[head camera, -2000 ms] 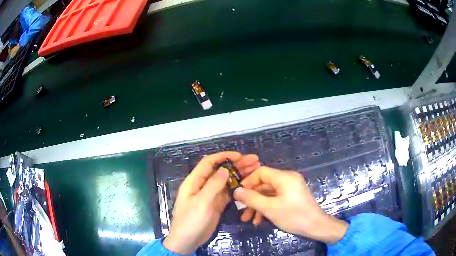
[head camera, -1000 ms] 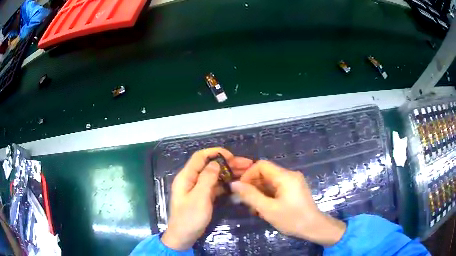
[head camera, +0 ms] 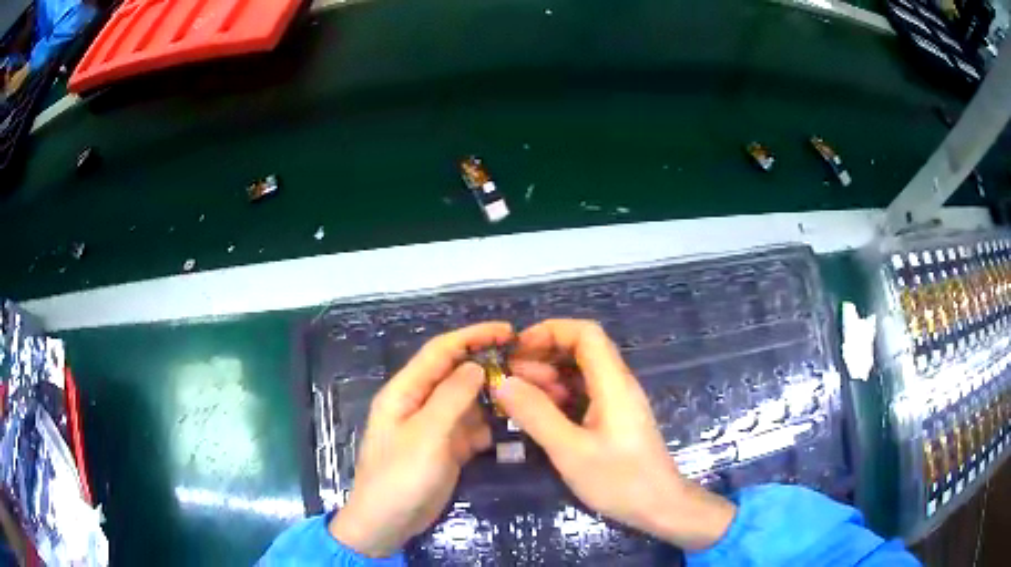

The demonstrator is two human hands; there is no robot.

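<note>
A flex circuit module is held between my two hands, its amber part up between the fingertips and its white square end pointing down toward me. My left hand grips its upper part from the left. My right hand has the thumb on its middle from the right. Fingers hide part of the module. Both hands are bare and above the dark blister tray, whose moulded pockets shine.
A filled clear tray is at right, with a white scrap beside it. Beyond the pale rail, the green belt carries several modules. A red-orange tray is at far left; a red bin with silvery bags is near left.
My right hand has closed in beside my left, its thumb now on the module's middle. The white end now shows below the fingers. The whole view has shifted slightly.
</note>
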